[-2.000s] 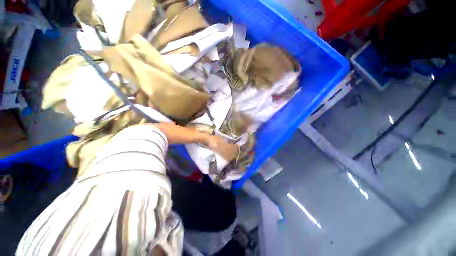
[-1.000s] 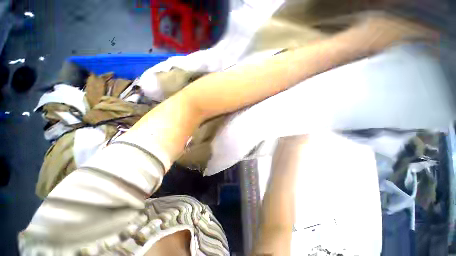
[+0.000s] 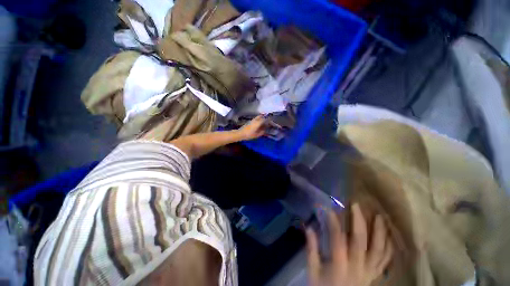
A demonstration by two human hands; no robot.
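A large khaki and white cloth bundle point(image 3: 196, 53) lies at the upper left against the blue bin, gathered by a dark strip, with a narrow white strip point(image 3: 209, 100) sticking out. My left hand point(image 3: 257, 127) reaches to the bin's near corner, at rumpled cloth pieces point(image 3: 274, 100); its grip is unclear. My right hand point(image 3: 352, 246) is blurred at the lower right, fingers spread, in front of or against a large khaki cloth point(image 3: 391, 151). The contact is unclear.
The blue bin point(image 3: 335, 72) stands at the top centre. A second blue edge point(image 3: 56, 181) shows at the left. Grey floor shows at the left, and dark cloth point(image 3: 240, 173) lies below my left forearm. A pale curved shape is at the far right.
My left arm has swung from the large white cloth back to the bin corner. My right hand has come into view beside khaki cloth. The view has turned, and the white strip now shows on the bundle.
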